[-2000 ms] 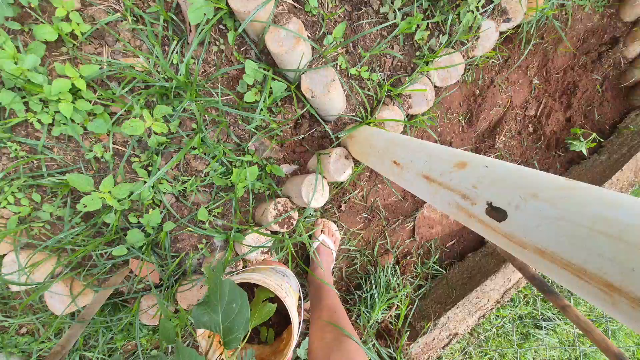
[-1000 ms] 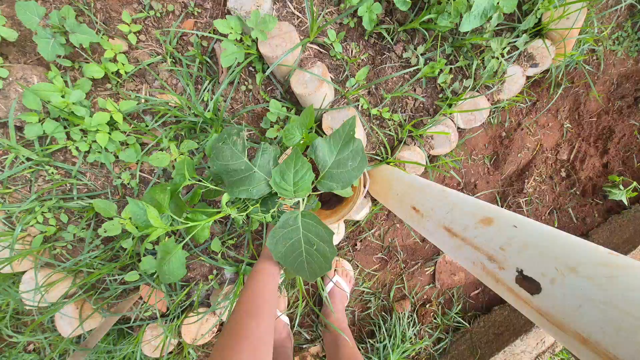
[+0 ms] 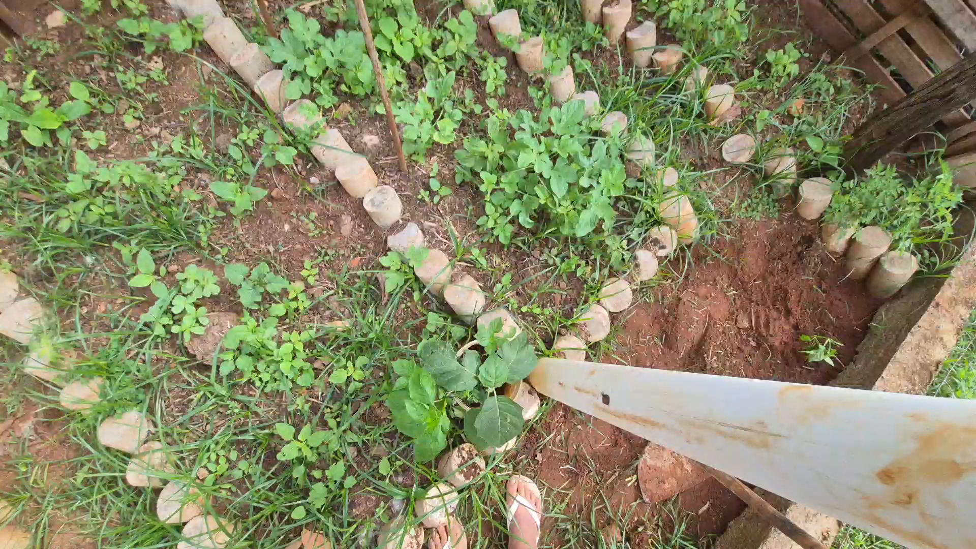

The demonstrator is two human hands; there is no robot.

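Observation:
Neither of my hands shows in the head view now. A broad-leaved green plant (image 3: 488, 381) stands low in the middle, beside the base of a white pole (image 3: 709, 427) with rusty stains. Its pot is hidden under the leaves. Short rounded posts (image 3: 463, 296) run past the plant in a diagonal row. Just below it are my feet in white-strapped sandals (image 3: 524, 512).
More rows of round posts (image 3: 122, 431) edge beds with leafy plants (image 3: 549, 175). A thin stick (image 3: 381, 84) stands upright at the top. Bare red soil (image 3: 732, 305), a low concrete edge (image 3: 926, 328) and wooden slats (image 3: 900, 46) lie to the right.
The plant's container stood near my foot, then was by the pole's base with an arm reaching to it. That arm is now out of view. The view has shifted to show more of the garden.

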